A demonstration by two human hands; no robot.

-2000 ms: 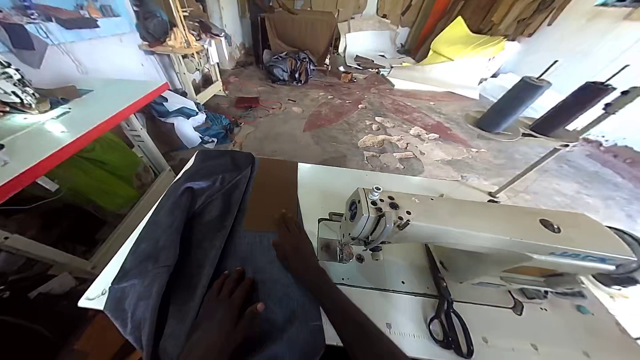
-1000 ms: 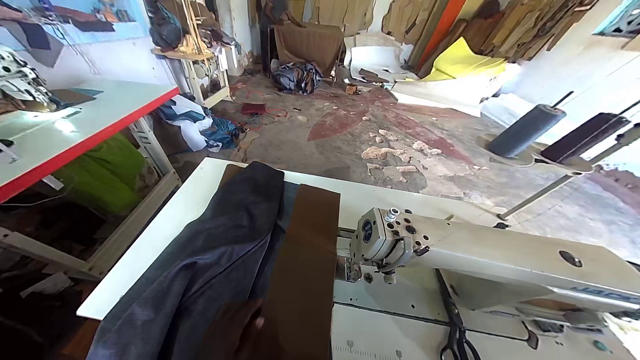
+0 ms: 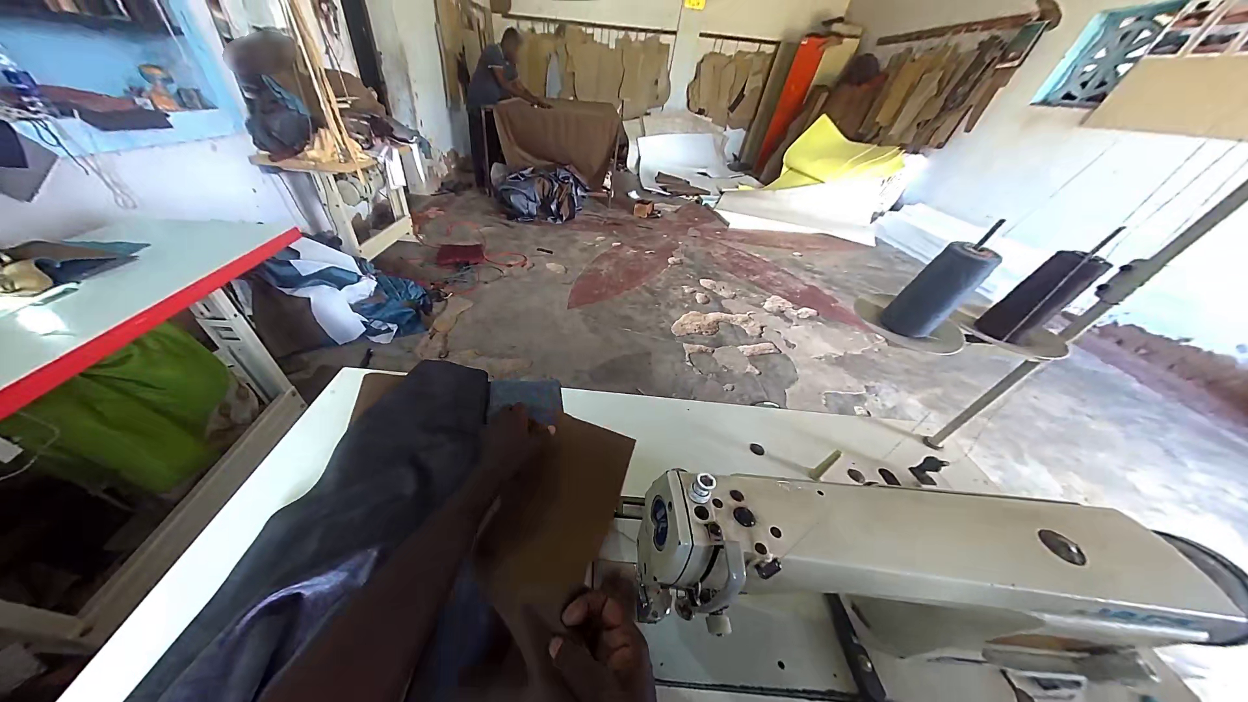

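Note:
Dark blue-grey fabric [image 3: 390, 468] lies folded over the left part of the white sewing table, with a brown fabric piece [image 3: 575, 478] along its right side. At the far end of the brown piece, my left hand [image 3: 517, 439] grips its edge near the blue-grey cloth. My right hand [image 3: 600, 634] pinches the near part of the brown fabric between thumb and fingers, just left of the needle area. The industrial sewing machine [image 3: 897, 536] stands to the right of both hands. Scissors [image 3: 853, 648] are partly visible under its arm.
Two thread cones, one blue-grey [image 3: 941, 288] and one dark [image 3: 1043, 297], stand on a rack at right. A red-edged table [image 3: 166, 302] is at left. Cloth [image 3: 341, 292] lies on the floor. Far back, a person [image 3: 492, 83] bends over brown material [image 3: 556, 136].
My left hand has moved to the far end of the fabric, and my right hand shows at the near part of the brown piece. The view has tilted up.

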